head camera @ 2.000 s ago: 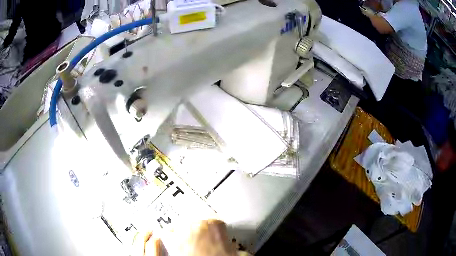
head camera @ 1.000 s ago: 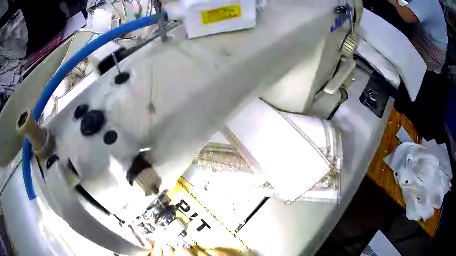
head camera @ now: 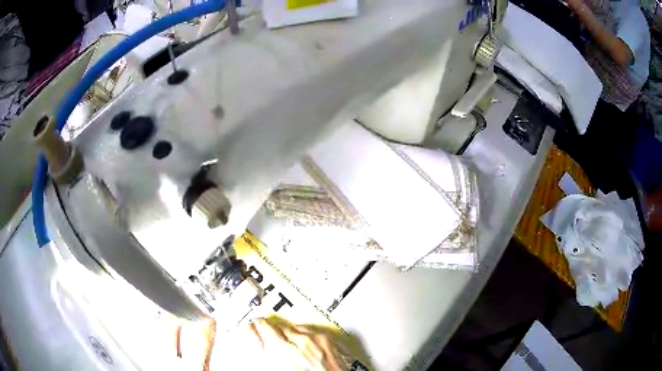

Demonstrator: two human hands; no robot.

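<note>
The presser foot and needle area [head camera: 231,277] is a shiny metal cluster below the sewing machine's head. My left hand [head camera: 192,344] is at the bottom edge, just below the foot, heavily washed out by the lamp. My right hand [head camera: 301,346] lies beside it to the right, fingers bent toward the foot, partly cut off by the frame. White glare between the hands hides any fabric piece and its edges. Yellow tape [head camera: 270,288] with black letters runs on the bed beside the foot. I cannot tell what either hand grips.
The machine arm [head camera: 290,94] crosses above, with a blue hose [head camera: 109,61] over it. A stack of white pieces [head camera: 392,203] lies under the arm on the bed. Right: a wooden stool [head camera: 533,224] with a crumpled white heap [head camera: 599,246]; a person's arm [head camera: 606,40] at top right.
The view first moved closer to the machine head, then shifted slightly. My hands show more than a second ago, still close to the foot. The stack and the heap look unchanged.
</note>
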